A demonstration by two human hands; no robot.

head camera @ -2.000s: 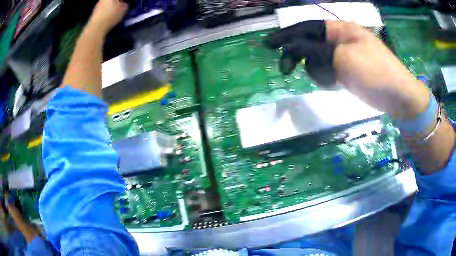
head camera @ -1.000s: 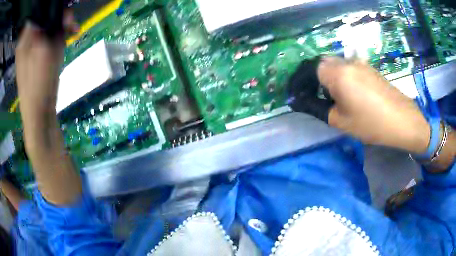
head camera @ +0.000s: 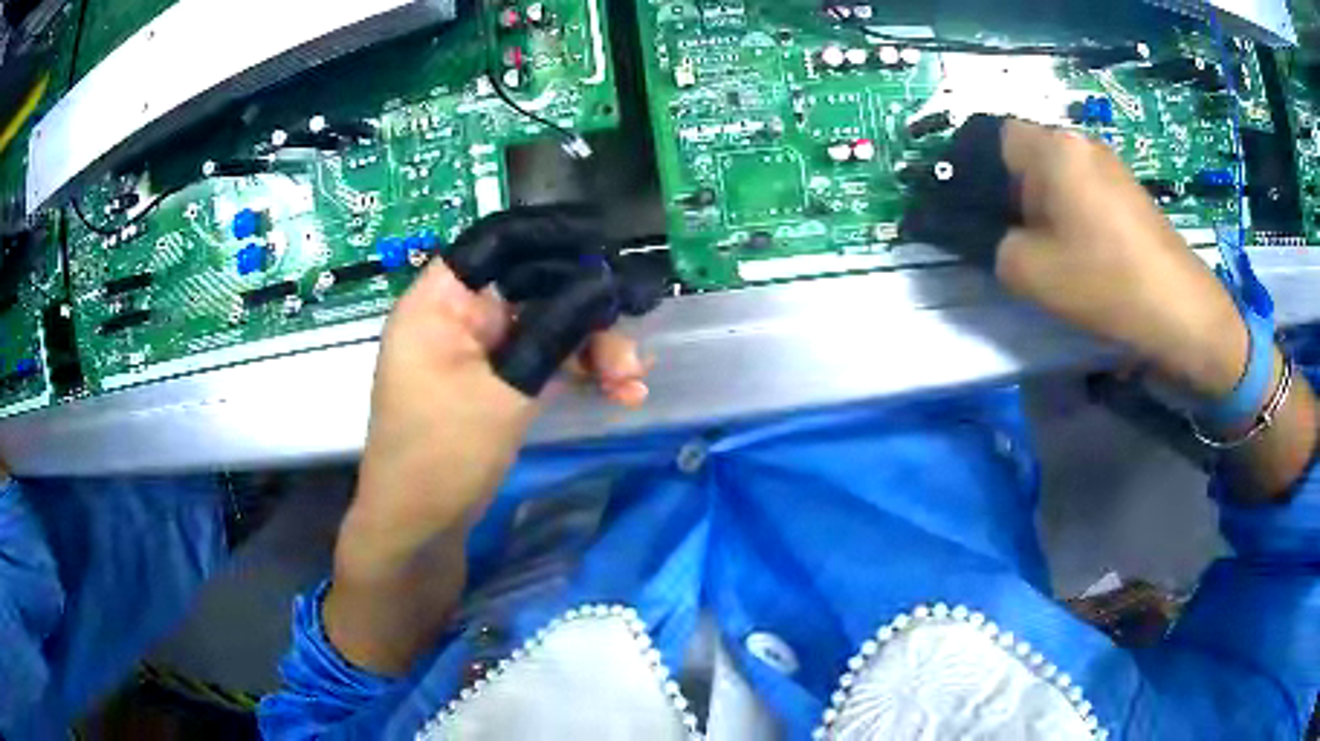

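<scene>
Green circuit boards lie flat end to end, one at left [head camera: 174,326] and one at centre right [head camera: 782,188], with a dark gap between. My left hand [head camera: 507,311], with black-covered fingers curled, is over the metal rail at the gap near the left board's front corner. Its fingertips are close together; whether they hold a small part cannot be told. My right hand [head camera: 1079,232], also with black-covered fingers, is over the front part of the right board. A small pale round spot [head camera: 942,171] shows at its fingertips; whether it is held is unclear.
The silver conveyor rail [head camera: 825,348] runs between my body and the boards. A long heat sink [head camera: 217,65] crosses the left board. A black lead wire with a pale end [head camera: 576,146] lies near the gap. A blue cord [head camera: 1235,188] hangs at my right wrist. Another person's blue sleeve [head camera: 102,579] shows at lower left.
My left hand has come from the far upper left down to the front rail near the gap. My right hand stays over the right board's front area. The view has shifted and tilted.
</scene>
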